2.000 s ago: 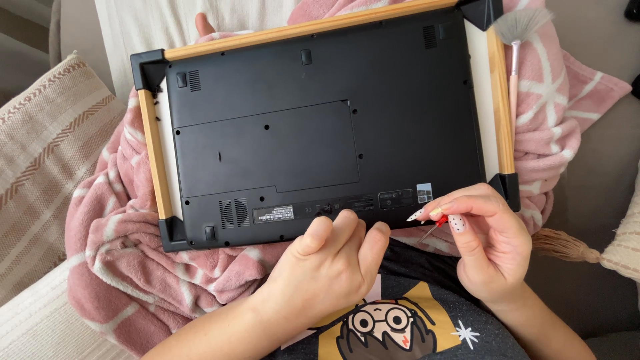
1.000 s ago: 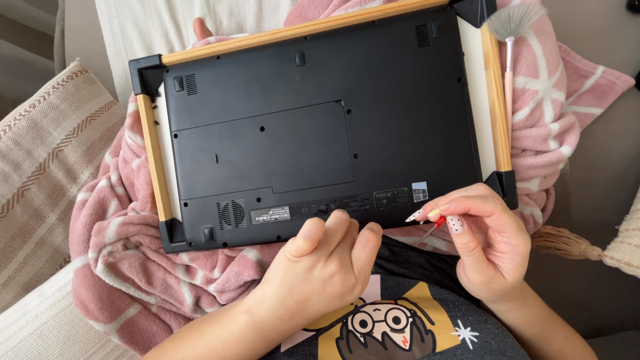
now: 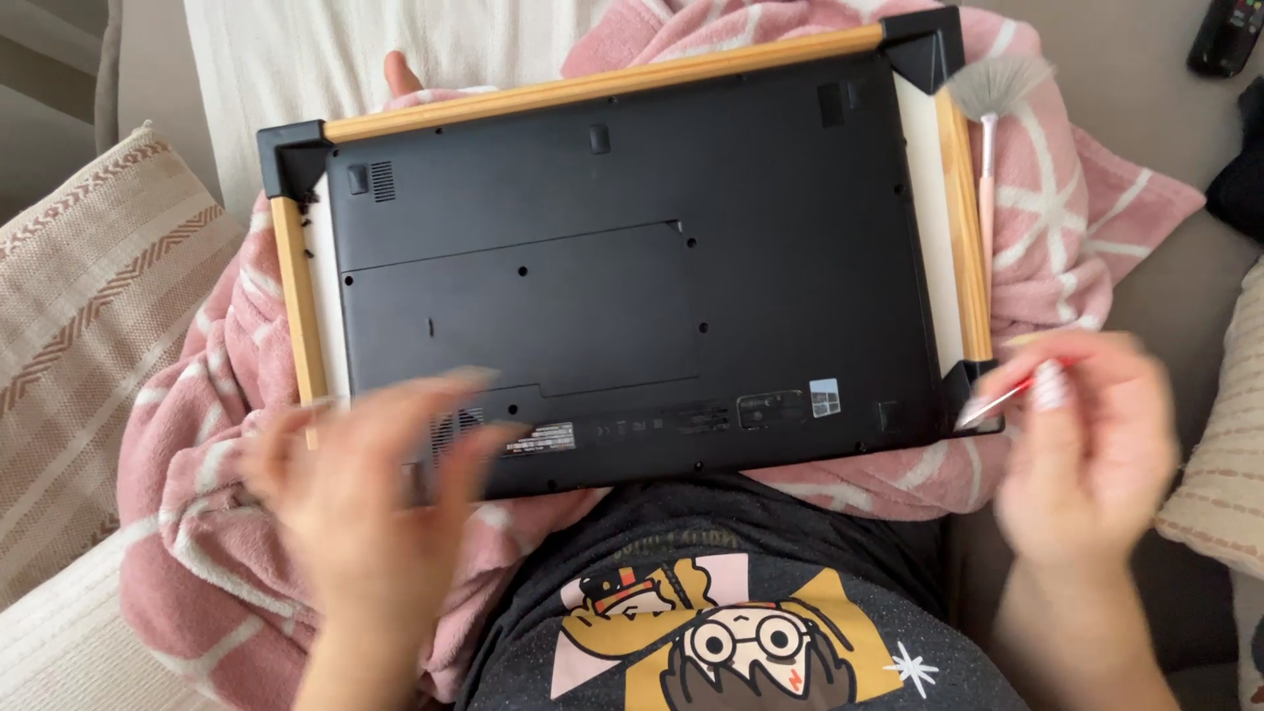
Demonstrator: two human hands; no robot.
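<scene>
A black laptop (image 3: 592,296) lies bottom side up on a white tray with a wooden frame (image 3: 612,71) and black corner pieces. My left hand (image 3: 365,494), blurred, hovers at the laptop's near left corner with thumb and fingers apart and nothing seen between them. At the tray's near right corner, my right hand (image 3: 1081,444) grips a thin screwdriver (image 3: 1022,387) with a red part, its tip pointing left. Small dark screws (image 3: 307,225) lie on the tray's left strip. A fan brush (image 3: 987,148) with a pink handle rests along the tray's right edge.
The tray sits on a pink and white blanket (image 3: 1047,197) over my lap. A patterned cushion (image 3: 109,326) is at the left, another cushion (image 3: 1220,464) at the right. A remote control (image 3: 1224,38) and a dark item (image 3: 1239,168) lie at the upper right.
My left hand has moved left from the laptop's near edge and its fingers have spread. My right hand has moved right, off the laptop's edge, with the screwdriver still in it.
</scene>
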